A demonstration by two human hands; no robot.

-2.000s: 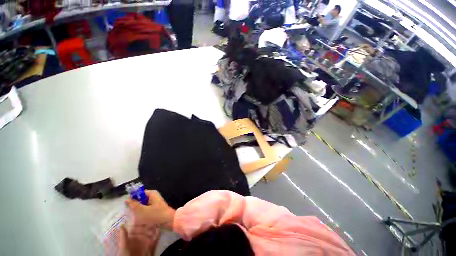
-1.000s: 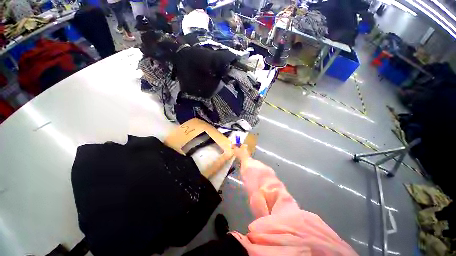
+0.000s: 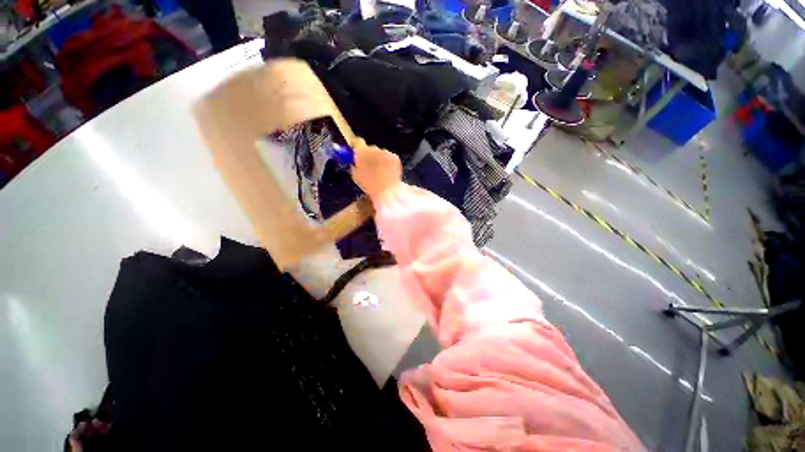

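My right hand (image 3: 377, 169), in a pink sleeve, grips the right edge of the tan card template (image 3: 243, 168). The template is raised and tilted above the table, and its rectangular window shows cloth behind it. A small blue item (image 3: 342, 154) shows at my right fingers; its shape is blurred. A black garment panel (image 3: 221, 353) lies on the white table in front of me. My left hand (image 3: 91, 433) shows only as a small dim patch of fingers at the panel's lower left edge, beside dark cloth; its hold is unclear.
A mixed garment pile (image 3: 397, 88) stands behind the template at the table's far end. A dark strip (image 3: 353, 274) and small white pieces lie near the table's right corner. A metal stand (image 3: 703, 322) and a blue bin (image 3: 678, 108) are on the right.
My right hand has moved from the lower left to the template, taken hold of it and raised it up and leftward. The view has turned rightward, showing more of the black panel.
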